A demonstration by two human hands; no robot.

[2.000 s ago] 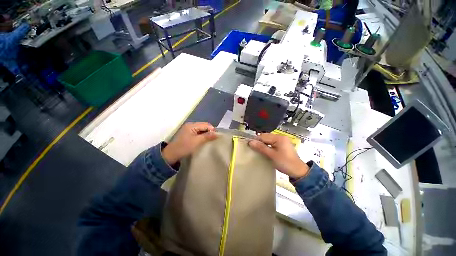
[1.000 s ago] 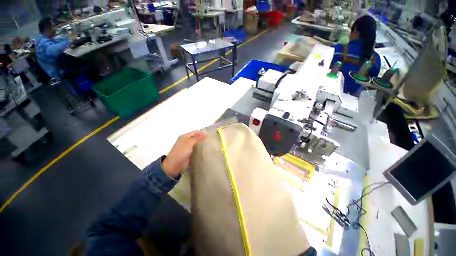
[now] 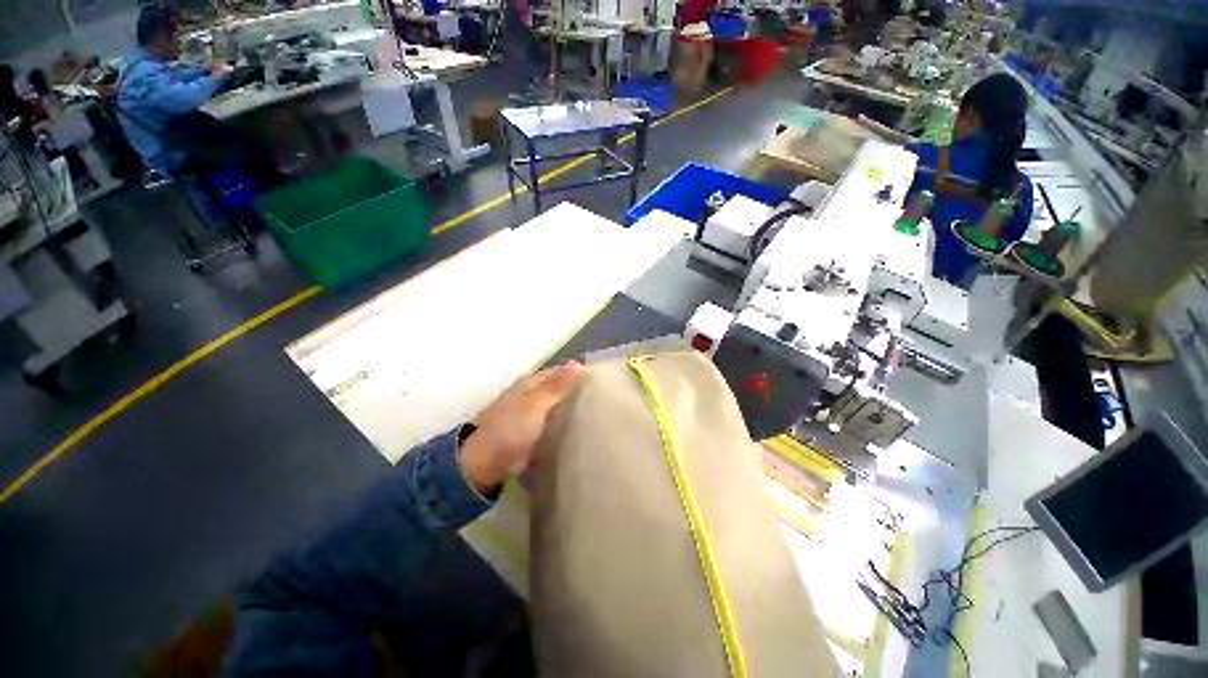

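Observation:
The beige workpiece stands upright in front of me, with a yellow tape running down it. My left hand grips its upper left edge. My right hand is not visible; the cloth may hide it. The pattern sewing machine head, with its dark grey cover and red logo, is just behind the cloth's top right, partly covered by it. The yellow-edged clamp lies right of the cloth. Thread snips lie farther right on the plate.
Black cords and a control screen are at the right, with a grey block below. A white table extends left. A green bin and blue bin stand beyond. People sit at left and behind the machine.
My right hand was on the cloth's top edge two seconds ago and is now out of sight. The cloth has moved off the needle area towards me and stands higher. The view has tilted up.

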